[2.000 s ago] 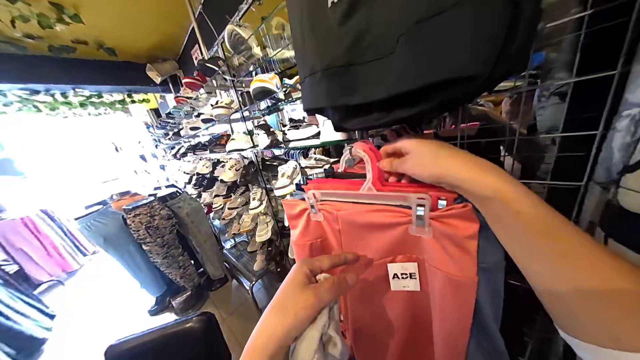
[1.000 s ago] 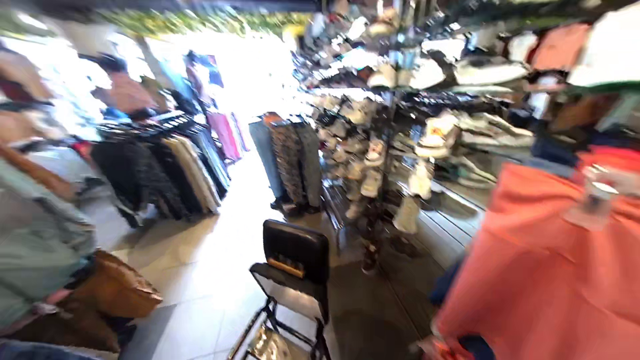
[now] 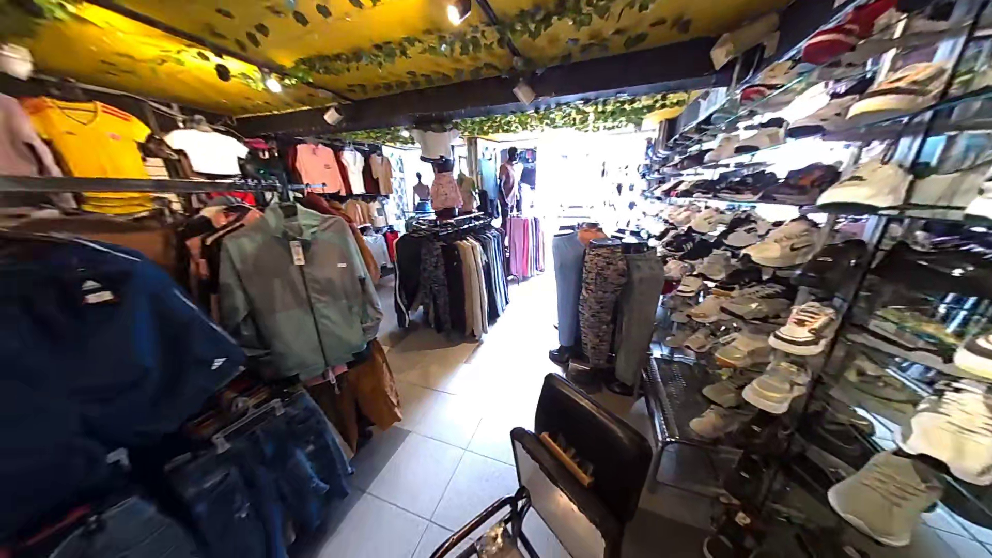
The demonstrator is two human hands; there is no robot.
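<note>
Neither my left hand nor my right hand shows in the head view, so what they hold cannot be seen. A black padded chair stands at the bottom centre, with a wooden-backed brush on it. At the left a grey-green zip jacket hangs from a rail, beside a dark blue garment. Denim garments hang below them on clip hangers. The coral trousers are out of view.
Glass shelves of shoes line the right side, with a black metal bench at their foot. Trousers on leg forms stand beyond the chair. A round rack of trousers stands farther back on the tiled floor.
Both hands, seen earlier at the coral trousers and their hanger, have left the view. The view has swung left, away from the coral trousers, towards the shop floor.
</note>
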